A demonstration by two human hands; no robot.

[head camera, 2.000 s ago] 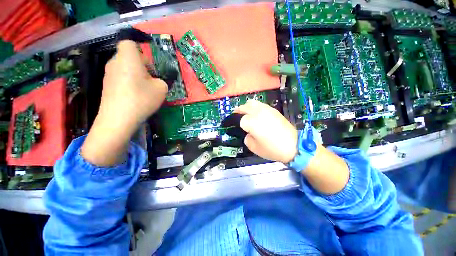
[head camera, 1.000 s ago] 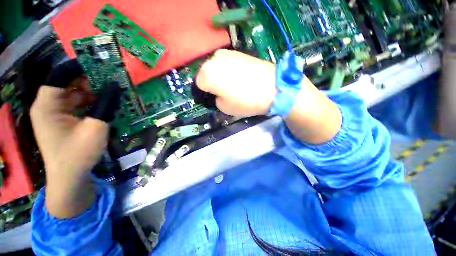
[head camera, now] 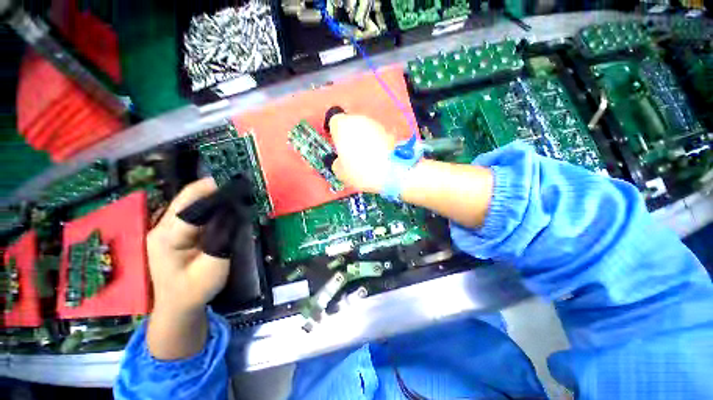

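My left hand (head camera: 195, 242), with black finger coverings, is at the left of the nearest fixture. It grips a green daughterboard (head camera: 231, 160) by its lower part; the fingers hide some of it. My right hand (head camera: 363, 152), with a light blue wrist strap, is over the red pad (head camera: 289, 191). Its fingers are apart at the right edge of a second narrow green board (head camera: 309, 148) lying on the pad; one covered fingertip seems to touch it. The pad covers the far part of the main circuit board (head camera: 313, 230), seated in a black carrier fixture.
More fixtures with green boards (head camera: 516, 117) stand to the right. Red pads with small boards (head camera: 87, 269) are at the left. Bins of silver (head camera: 233, 47), beige (head camera: 367, 17) and green parts (head camera: 422, 12) are beyond the rail. Red sheets (head camera: 59, 101) are stacked far left. A blue cord crosses the view.
My right hand has moved from the near edge of the main board up onto the red pad, beside the loose board. My left hand stays at the left with its board. The view has shifted, showing the bins.
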